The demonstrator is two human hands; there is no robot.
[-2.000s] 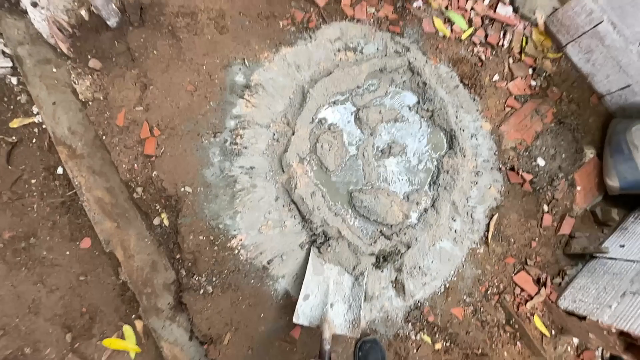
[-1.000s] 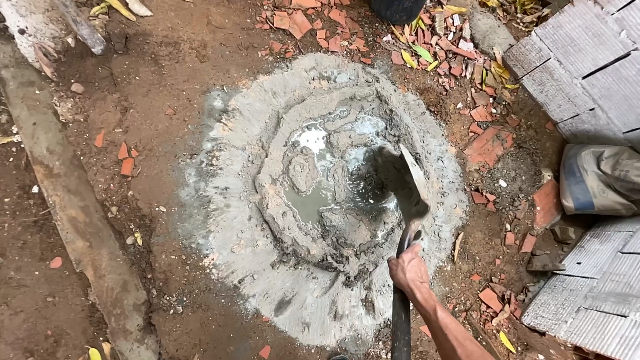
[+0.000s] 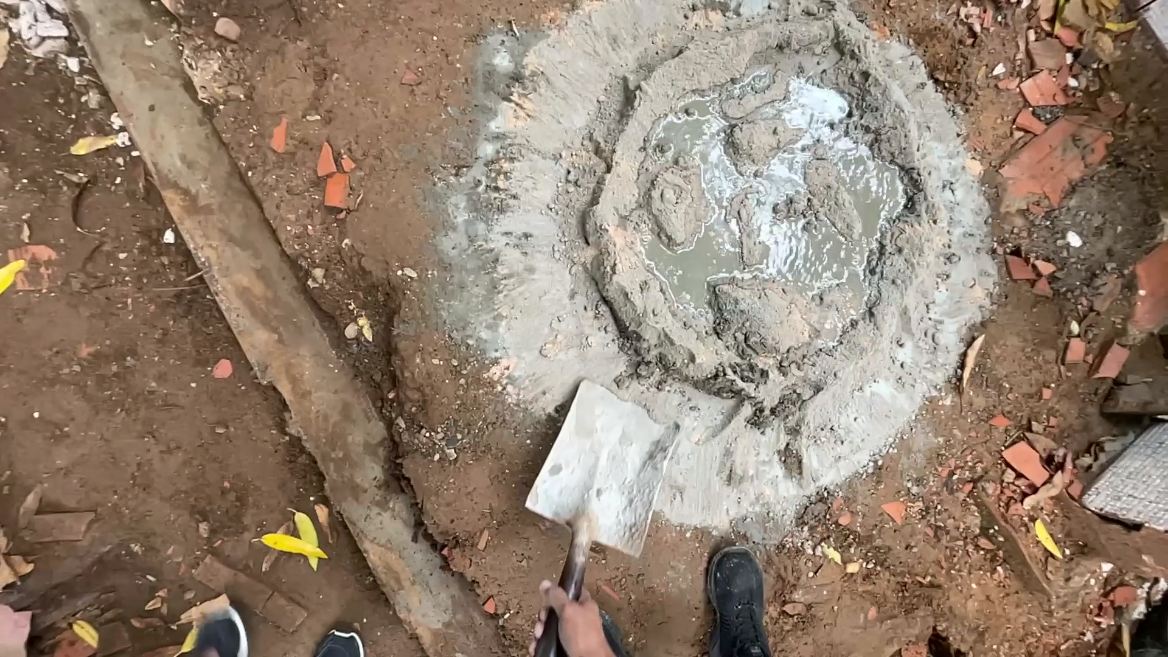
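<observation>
My right hand grips the dark shaft of a shovel at the bottom edge. Its flat, mortar-smeared metal blade lies at the lower left rim of a round heap of grey mortar. Inside the heap's raised ring, greenish-grey water pools around wet lumps of mix, with pale glare on its surface. The blade's upper edge touches or overlaps the dry outer mix; it carries no visible load. My left hand is out of view.
A long, muddy pole runs diagonally on the left. Broken red tile pieces litter the right side. My black shoe stands below the heap. Another person's shoe and part of a hand show at lower left.
One second ago the shovel blade was at the right inside of the ring; now it is outside, at the lower left rim. My right hand has moved left and down with it.
</observation>
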